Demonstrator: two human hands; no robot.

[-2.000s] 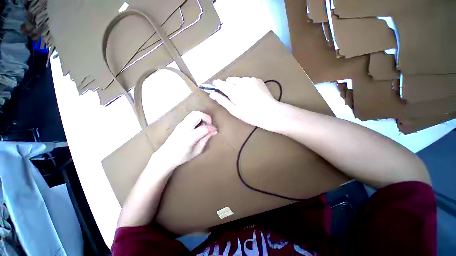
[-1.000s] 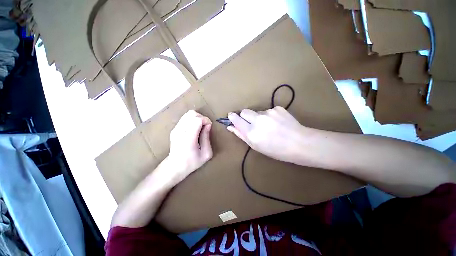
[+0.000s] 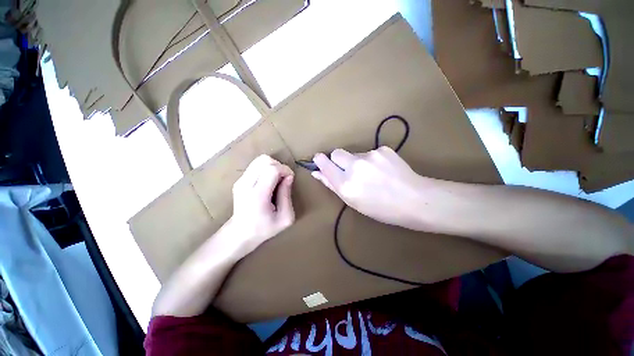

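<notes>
A tan bag panel (image 3: 417,257) lies flat at a slant under both hands. Its narrow handle (image 3: 224,78) arches beyond the top edge, with a taller handle (image 3: 240,66) behind it. My right hand (image 3: 372,184) holds small dark thread snips (image 3: 306,165), tips pointing left near the end of the right stitch line. A black cord (image 3: 338,240) loops from that hand across the panel. My left hand (image 3: 263,198) rests just left of the tips, thumb and fingertips pinched together. Any thread between them is too fine to see. A small cream sticker (image 3: 315,300) lies near the panel's lower edge.
Stacked tan panels (image 3: 69,42) with notched edges lie beyond the work at upper left. Another overlapping pile (image 3: 549,132) lies at the right. The white table (image 3: 90,188) shows between them. Pale cloth (image 3: 35,243) hangs at the lower left.
The right hand with the snips has moved from near the handle end at the panel's top edge down beside the left hand. Over the last second, the snips' tips shifted slightly left.
</notes>
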